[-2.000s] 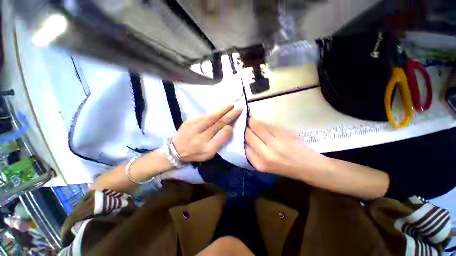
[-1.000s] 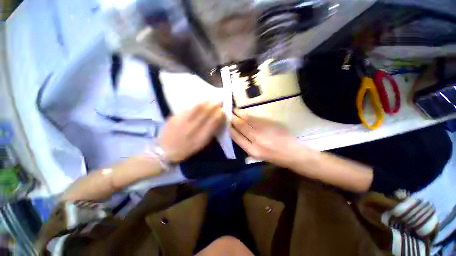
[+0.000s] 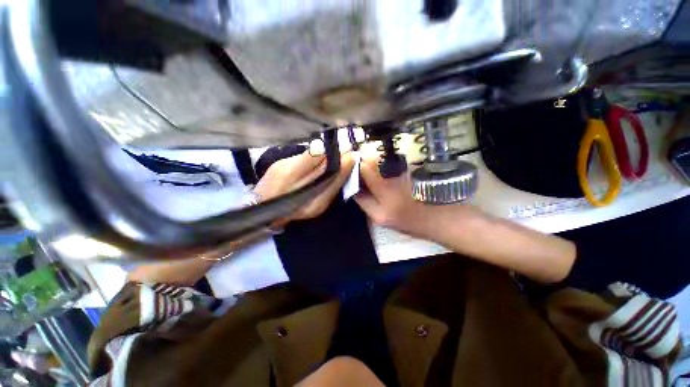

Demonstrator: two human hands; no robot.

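The sewing machine head [image 3: 303,68] fills the top of the view, with a ribbed silver knob [image 3: 444,184] hanging at its right. The garment panel shows a pale side [image 3: 242,264] on the left and a black part [image 3: 325,240] between my forearms. A small white cloth edge [image 3: 352,181] shows between my hands, just below the lit needle area. My left hand [image 3: 299,181] is on the cloth, partly hidden behind a curved metal bar. My right hand [image 3: 386,198] pinches the cloth edge, its fingertips partly hidden by the machine head.
The black pouch [image 3: 529,147] lies right of the needle area, beside scissors with yellow and red handles [image 3: 599,162]. A printed ruler tape [image 3: 560,200] runs along the table's front edge. Part of a dark phone [image 3: 681,155] shows at the far right.
The view has moved closer under the machine head, which now covers more of the picture. Both hands have drawn together near the needle, and more black cloth shows below them.
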